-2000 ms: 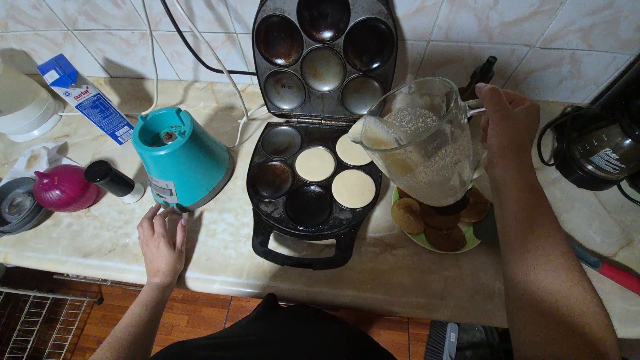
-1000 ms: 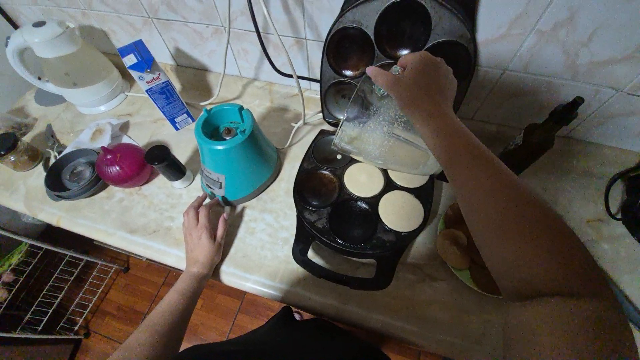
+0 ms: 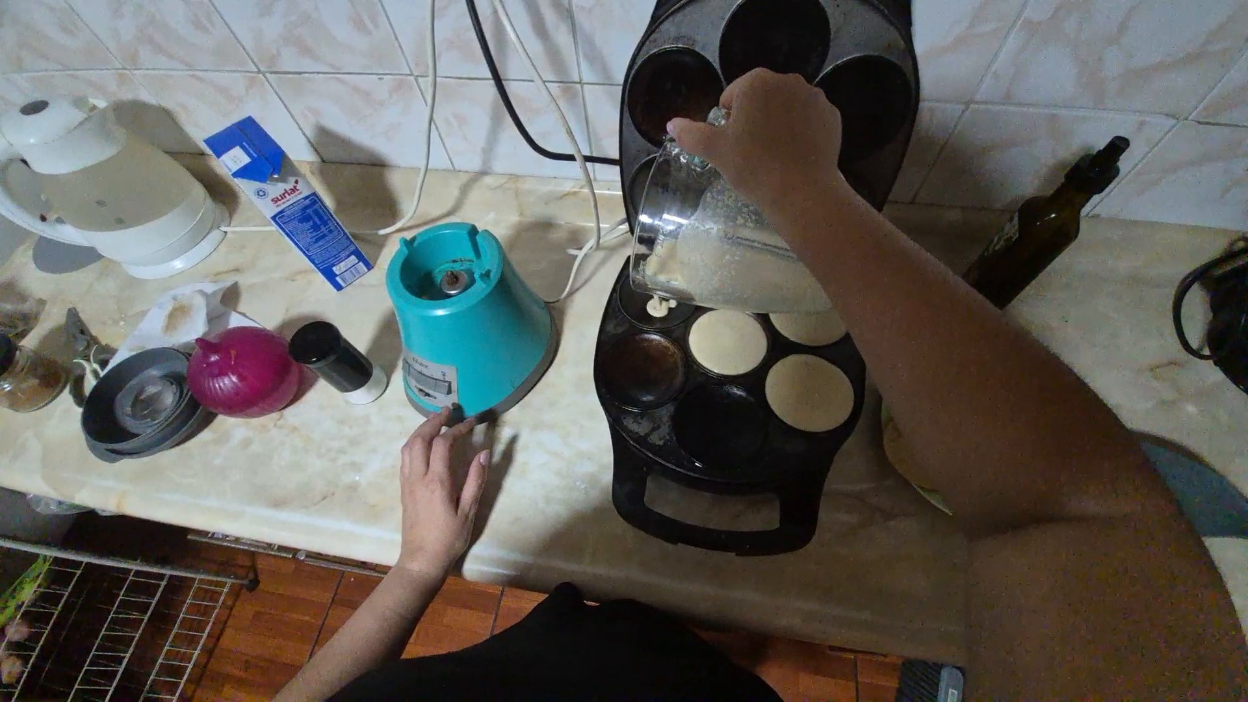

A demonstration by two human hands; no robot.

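My right hand (image 3: 780, 132) grips a glass blender jar (image 3: 721, 244) by its handle, tipped over the back left well of the open pancake maker (image 3: 717, 463). A little pale batter (image 3: 661, 307) shows at the jar's lip and in that well. Three other wells hold pale rounds of batter, such as this pancake (image 3: 809, 393); the middle left and front wells show dark and unfilled. My left hand (image 3: 441, 478) rests its fingertips against the foot of the teal blender base (image 3: 473, 322), holding nothing. My right forearm hides part of the maker's right side.
Left on the counter stand a white kettle (image 3: 117, 195), a blue-and-white carton (image 3: 292, 210), a red onion (image 3: 244, 370), a black-capped shaker (image 3: 336, 361) and grey bowls (image 3: 146, 405). A dark bottle (image 3: 1043, 224) stands behind my right arm. Cords run behind the blender base.
My right hand has brought the jar from the maker's right side to over its back left well, where batter now shows. My left hand has stayed by the blender base. The view has shifted.
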